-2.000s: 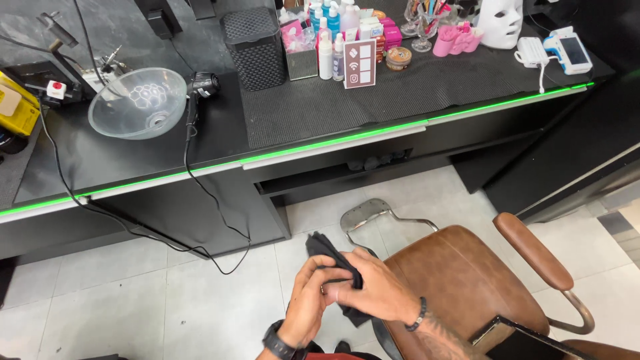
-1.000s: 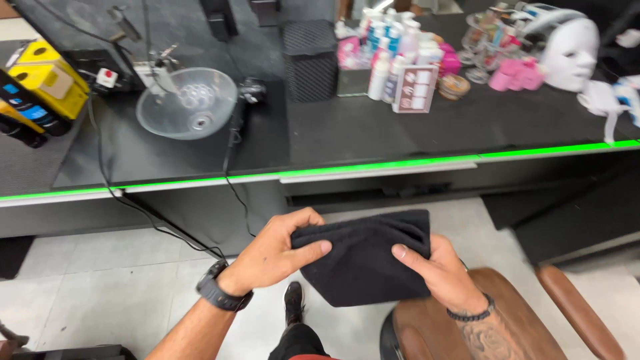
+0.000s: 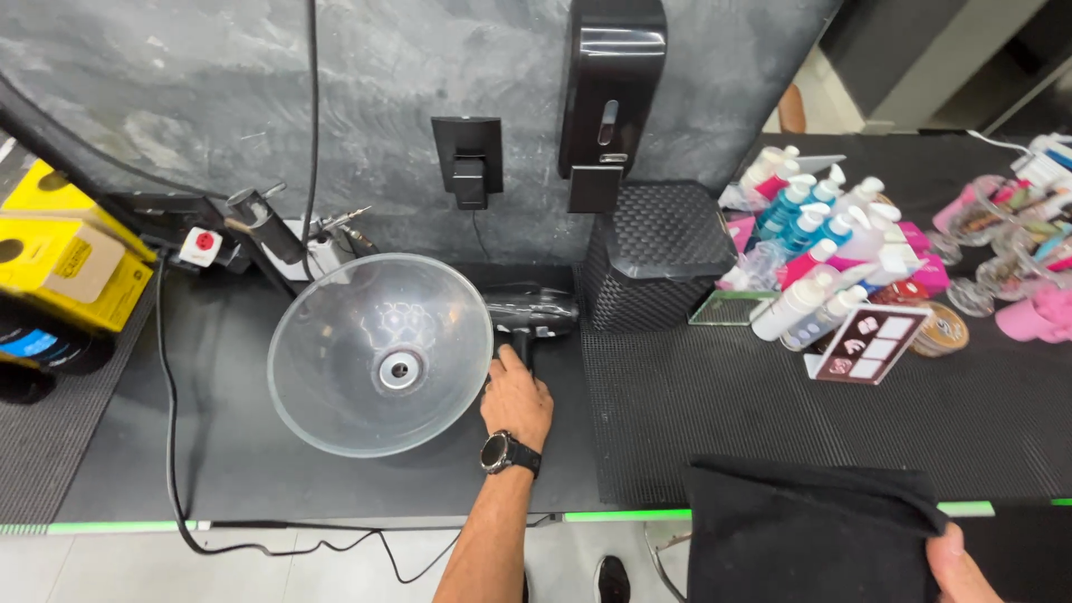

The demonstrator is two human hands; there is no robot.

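My left hand (image 3: 517, 400), with a black watch on its wrist, is at the handle of a black hair dryer (image 3: 536, 311) that lies on the counter, between the glass basin and the black woven bin. Its fingertips touch or nearly touch the handle; whether they grip it cannot be told. At the lower right my right hand (image 3: 959, 563) pinches the corner of a folded black cloth (image 3: 808, 532), which hangs at the counter's front edge. Only the thumb side of that hand shows.
A clear glass basin (image 3: 381, 360) stands left of the dryer. A black woven bin (image 3: 662, 251), pump bottles (image 3: 796, 205) and a small sign stand (image 3: 871, 343) are to the right. Yellow boxes (image 3: 75, 251) sit far left. A black cable (image 3: 170, 402) loops over the counter's front.
My left hand has let go of the black cloth and reached to the hair dryer. The cloth now hangs from my right hand. The view has swung left and closer to the basin.
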